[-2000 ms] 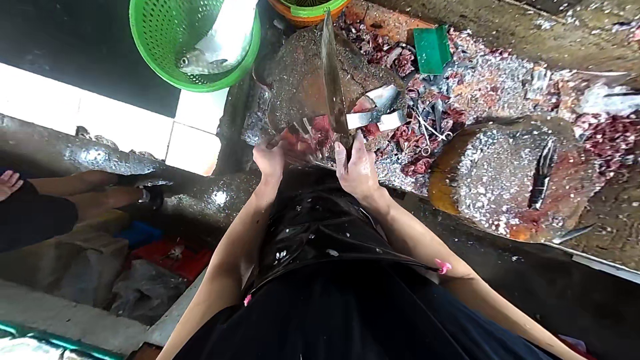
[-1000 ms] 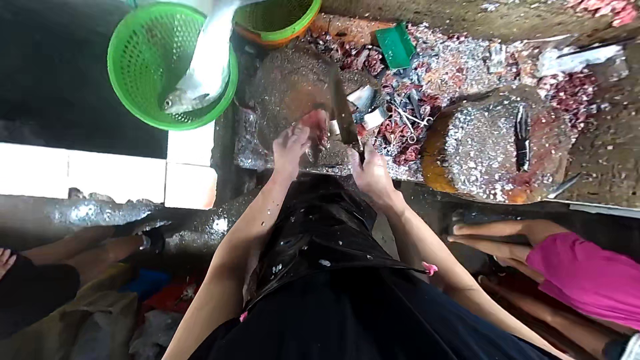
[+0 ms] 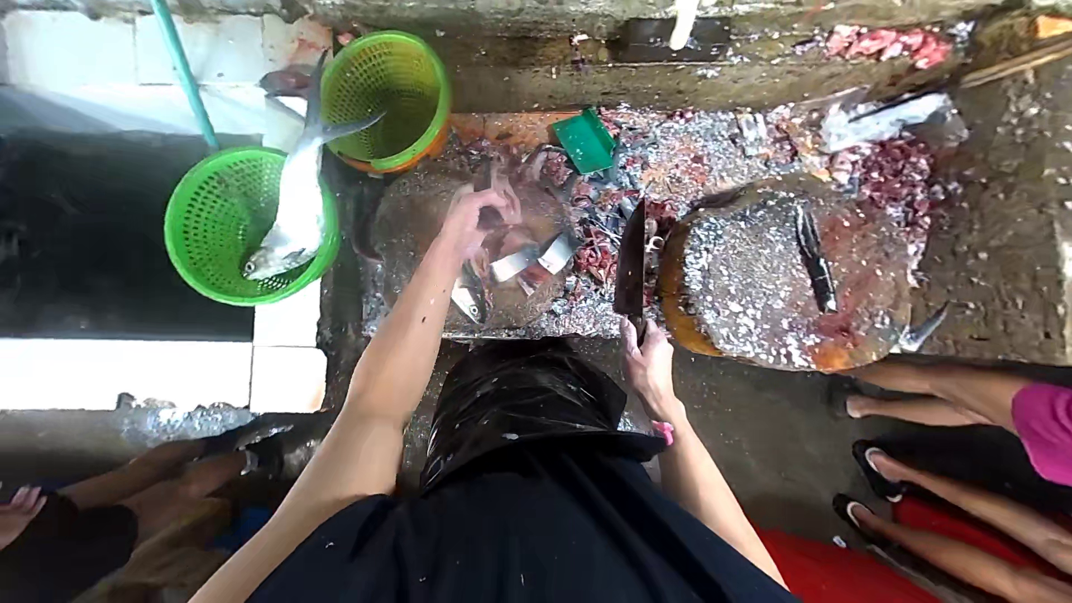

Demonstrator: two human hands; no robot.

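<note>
My right hand (image 3: pixel 649 360) grips the handle of a large cleaver-like knife (image 3: pixel 631 264), its blade pointing away from me, between two round wooden chopping blocks. My left hand (image 3: pixel 481 219) reaches over the left block (image 3: pixel 410 209); it is blurred at the fingers, and whether it holds a fish piece cannot be told. Below it on that block lie a fish head (image 3: pixel 468 303) and silvery cut fish pieces (image 3: pixel 515 263). The right block (image 3: pixel 737 285) is covered in scales and bears a dark, narrow object (image 3: pixel 815 260).
A whole silver fish (image 3: pixel 299 201) lies across a green plastic basket (image 3: pixel 222 226); another basket (image 3: pixel 435 100) stands behind. A green plastic scoop-like piece (image 3: pixel 585 141) and fish scraps (image 3: pixel 900 180) lie around the blocks. People's legs (image 3: pixel 946 494) show at lower right and lower left.
My left hand has moved forward over the left block. My right hand has carried the knife to the right, off that block.
</note>
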